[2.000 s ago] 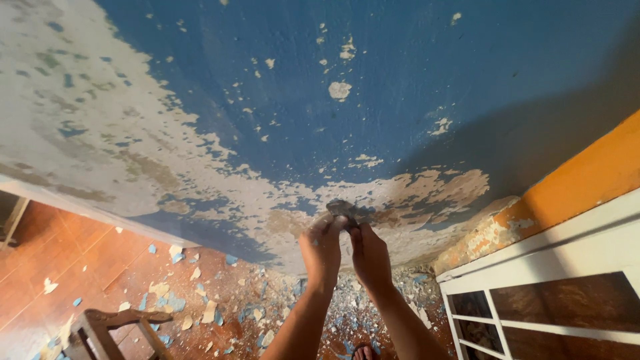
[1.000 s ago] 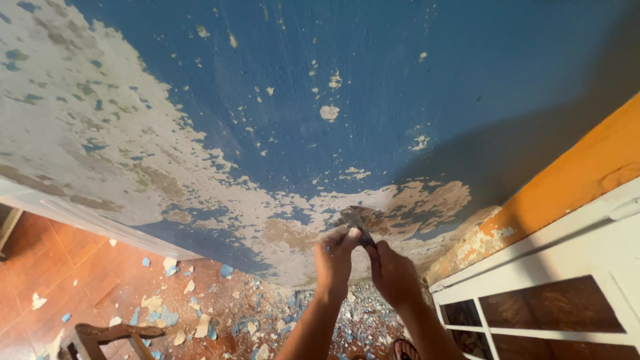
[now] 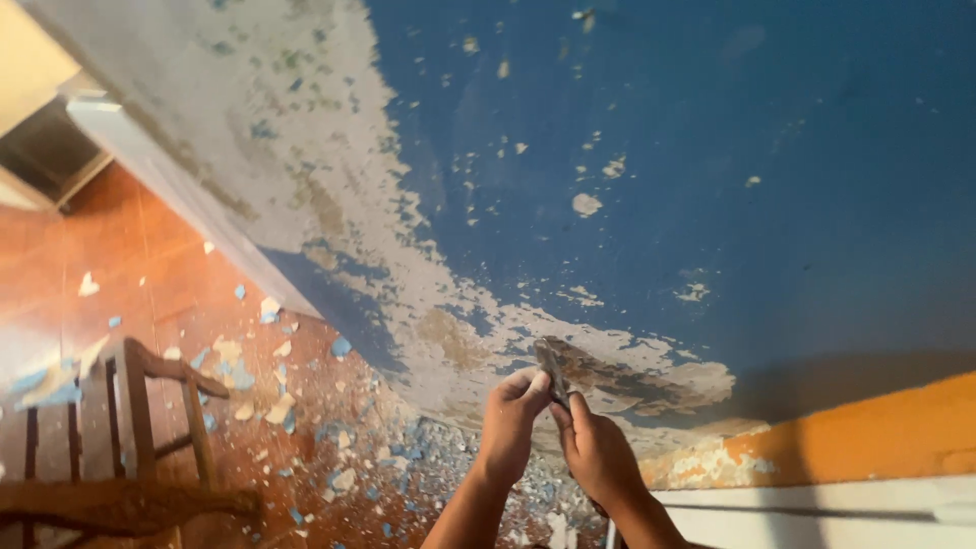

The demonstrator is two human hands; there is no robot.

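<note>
A metal scraper (image 3: 550, 366) lies against the wall at a bare, rough patch low on the blue painted wall (image 3: 686, 114). My right hand (image 3: 598, 450) is closed around its lower end. My left hand (image 3: 512, 419) pinches the tool's side near the blade with thumb and fingers. Around the tool the paint is flaked off, showing pale plaster (image 3: 450, 335) and a darker brown area (image 3: 610, 370). The tool's handle is mostly hidden by my right hand.
Blue and cream paint chips (image 3: 343, 480) litter the reddish tiled floor (image 3: 107, 244). A wooden chair (image 3: 137, 412) stands at lower left. An orange wall (image 3: 877, 423) and a white frame (image 3: 839, 503) are at lower right. A white door edge (image 3: 183, 206) lies at left.
The view has shifted, bringing more of the chair and floor into sight. Both hands stay on the scraper near the same bare patch; the tool's blade shows more plainly than two seconds ago.
</note>
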